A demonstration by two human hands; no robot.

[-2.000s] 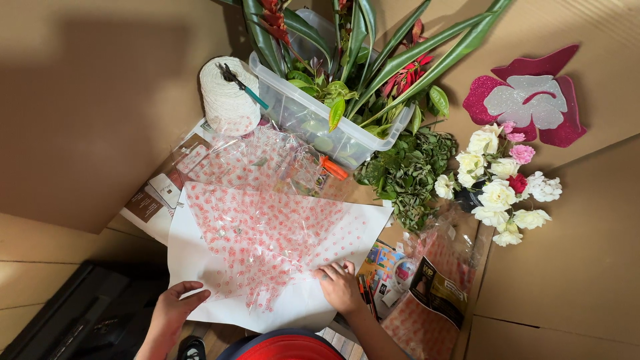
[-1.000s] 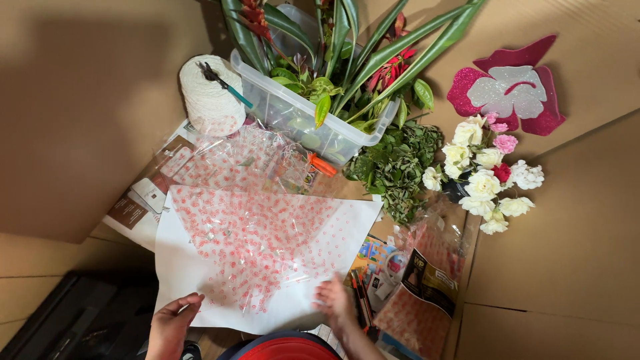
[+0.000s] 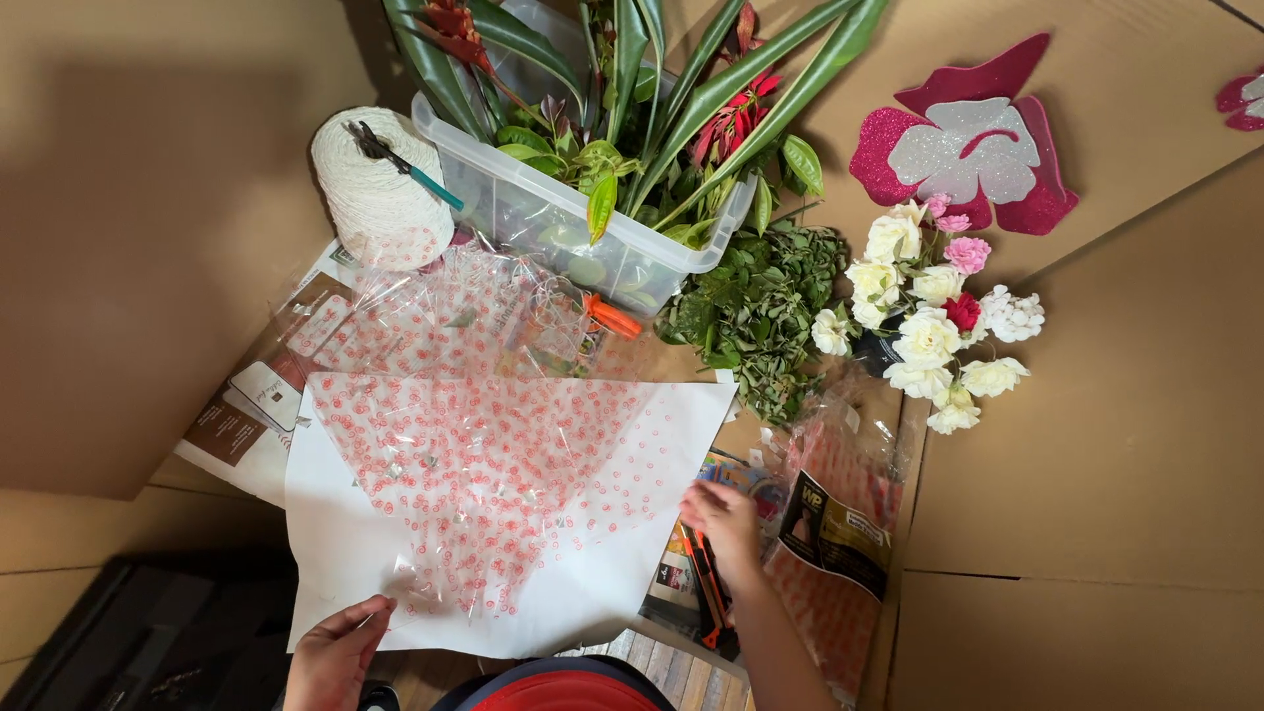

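A clear plastic film printed with small red rings (image 3: 474, 464) lies over a sheet of white paper (image 3: 336, 563), narrowing towards the near edge. My left hand (image 3: 341, 652) is at the lower left, thumb and forefinger pinched at the near left part of the film; it appears to hold the film's edge. At the paper's right edge is my right hand (image 3: 726, 528), fingers bent together; whether it touches the paper or film cannot be told. Behind lie more printed film (image 3: 425, 306) and an orange-handled tool (image 3: 612, 316).
A cone of white string (image 3: 380, 197) holds teal-handled pliers or snips (image 3: 410, 168). A clear plastic bin (image 3: 583, 217) holds leafy stems. Cut greenery (image 3: 770, 306), white and pink flowers (image 3: 928, 336) and a labelled plastic packet (image 3: 829, 553) are at the right, with orange-and-black cutters (image 3: 706, 592) nearby.
My right hand has moved right, off the film's lower right part to the paper's right edge. My left hand stays near the lower left corner.
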